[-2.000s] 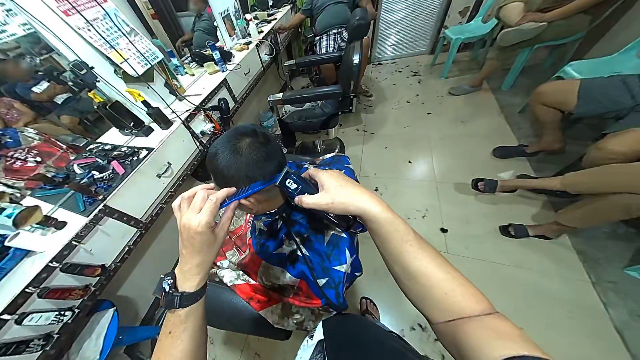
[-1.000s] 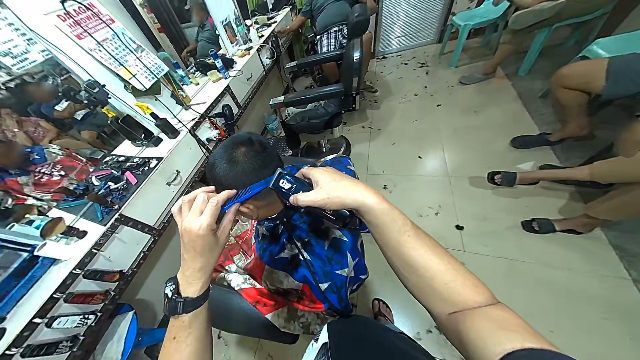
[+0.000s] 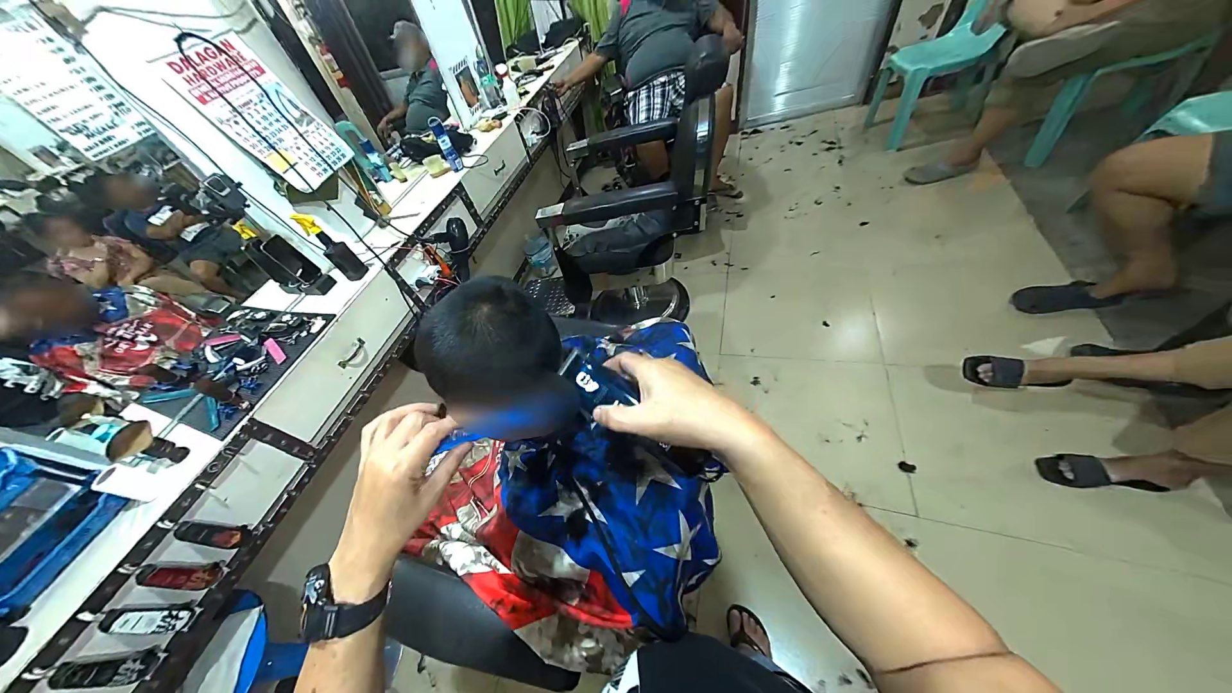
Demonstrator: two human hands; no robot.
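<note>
A seated person with short dark hair (image 3: 489, 337) wears a barber's cape (image 3: 616, 539) with white stars on blue and red patches. My left hand (image 3: 409, 481), with a black watch on its wrist, pinches one end of a blue comb (image 3: 457, 440) beside the person's face. The rest of the comb runs across the blurred area of the face. My right hand (image 3: 664, 399) grips a dark blue hair clipper (image 3: 602, 385) close to the other side of the head. A cord hangs down over the cape.
At left, a white counter (image 3: 318, 356) below a mirror holds several grooming tools. A black barber chair (image 3: 626, 207) stands ahead, near another person. Several people sit at right with sandaled feet, near green plastic chairs (image 3: 938, 63). Hair clippings (image 3: 906, 467) lie on the tiled floor.
The comb and clipper have moved lower relative to the seated person's head. My left hand still holds the comb and my right hand the clipper.
</note>
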